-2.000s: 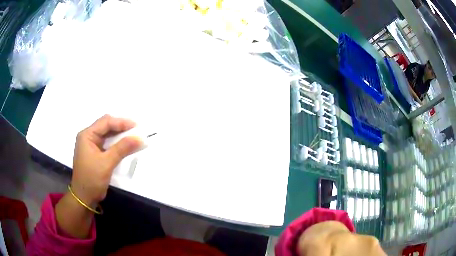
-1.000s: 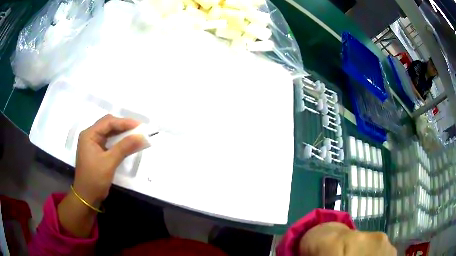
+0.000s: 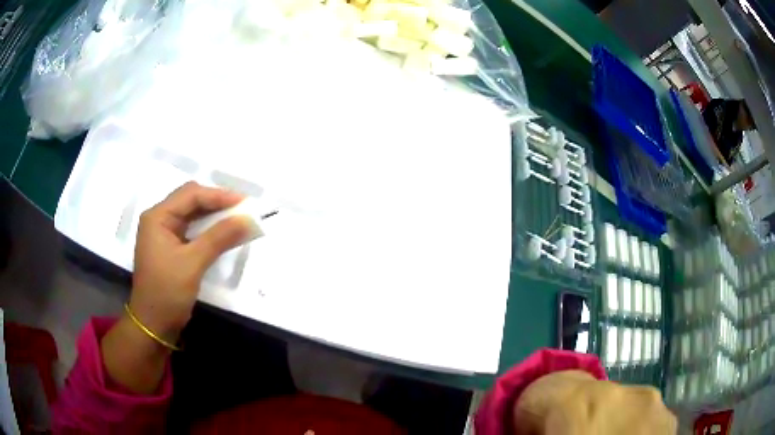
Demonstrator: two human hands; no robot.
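Observation:
My left hand (image 3: 174,246) pinches a white housing (image 3: 223,217) between thumb and fingers above the left part of the white work sheet (image 3: 382,229). A thin dark metal pin (image 3: 270,214) sticks out of the housing's right end. Much of the housing is hidden by my fingers or merges with the bright sheet. My right hand (image 3: 595,409) is at the bottom edge, right of the sheet, beyond the bench's near edge. Its fingers are cut off or hidden, so whether it holds anything cannot be told.
A crumpled clear bag (image 3: 81,81) lies far left. An open bag of cream-yellow pieces (image 3: 416,34) lies at the far side. At right are a component tray (image 3: 557,200), a phone (image 3: 574,323), finished-goods trays (image 3: 630,293) and blue crates (image 3: 629,106). A person (image 3: 726,123) shows far right.
The camera view has shifted slightly, and the far bag's yellow pieces and the sheet's left recesses show more clearly than at first. My left hand keeps its grip; my right hand stays low right.

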